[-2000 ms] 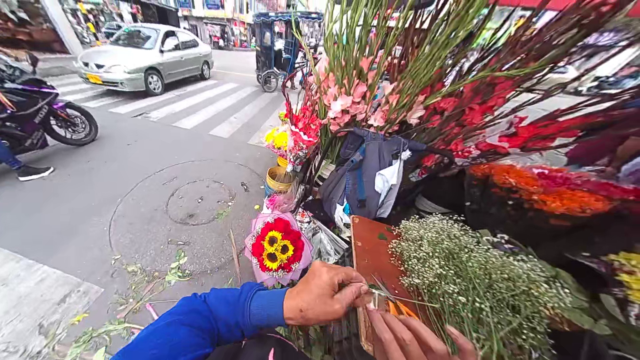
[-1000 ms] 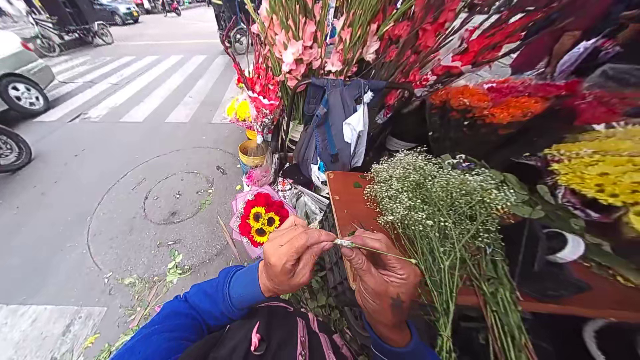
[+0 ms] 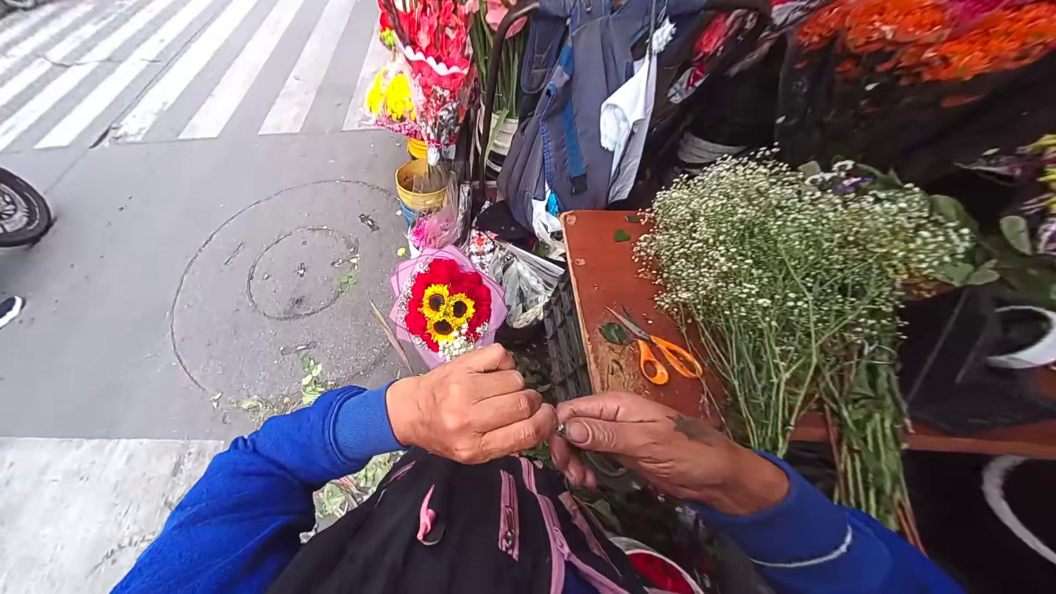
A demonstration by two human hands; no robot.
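Note:
Both my hands meet above the black bag with pink zippers [image 3: 462, 528] at my front. My left hand [image 3: 474, 406] is curled, its fingertips touching those of my right hand [image 3: 652, 445]. Between the right thumb and fingers a tiny dark end of something shows; most of it is hidden. Orange-handled scissors [image 3: 660, 355] lie partly spread on the reddish-brown wooden board [image 3: 610, 280], right of my hands. A large bunch of baby's breath [image 3: 784, 247] rests on the board beside them. A bouquet of red flowers and sunflowers [image 3: 445, 309] in pink wrap stands just beyond my left hand.
A black plastic crate [image 3: 568, 342] borders the board. Behind it hang a grey-blue backpack [image 3: 553, 132] and a white cloth [image 3: 629, 111]. A yellow bucket [image 3: 421, 188] stands on the road. Orange flowers [image 3: 932, 41] are at the back right, and a wheel [image 3: 21, 208] at far left.
My hands have drawn together, fingertips touching. A thin stem-like piece seen between them one second ago is now mostly hidden. The view has tilted down.

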